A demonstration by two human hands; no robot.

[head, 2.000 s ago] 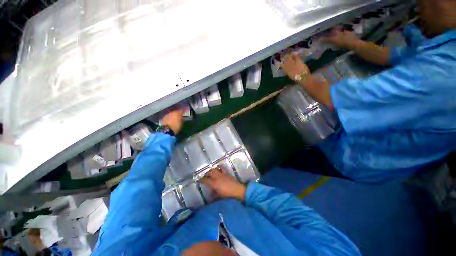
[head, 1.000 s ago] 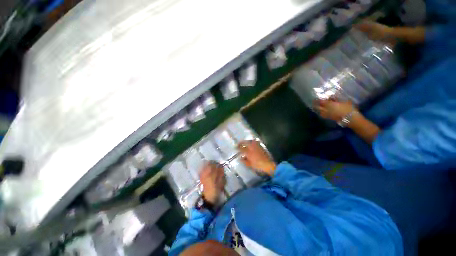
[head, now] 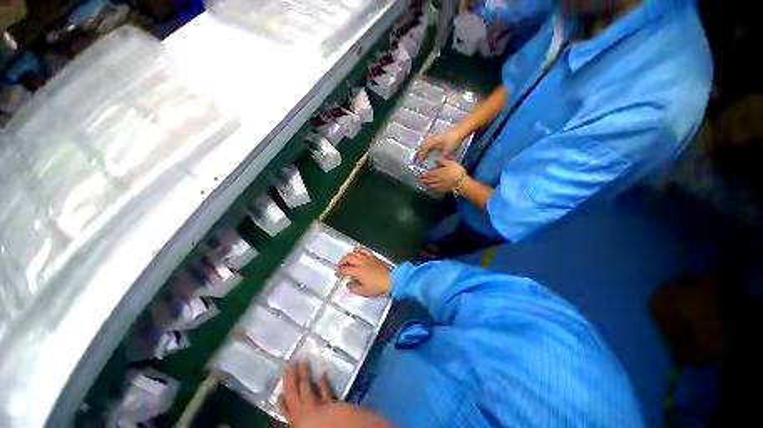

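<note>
A clear plastic tray (head: 316, 312) with two rows of oblong pockets lies on the dark green surface in front of me. Its pockets show pale white units under glare. My left hand (head: 305, 394) lies over the tray's near end, fingers spread and pointing up the picture; its wrist is at the bottom of the picture. My right hand (head: 366, 273) rests on the tray's far right part, fingers slightly bent over a pocket. Neither hand visibly holds a unit. What lies under the palms is hidden.
White units (head: 289, 186) stand in a row on the green belt (head: 328, 181), beyond a thin tan guide (head: 345, 188). A white shelf (head: 209, 142) with large clear trays (head: 92, 159) runs above. A person in blue (head: 577, 134) at the right has both hands on another filled tray (head: 421, 117).
The view has turned, so belt and tray run more steeply. My hands have moved apart towards opposite ends of the tray. The neighbour's hands are now together near one end of their tray.
</note>
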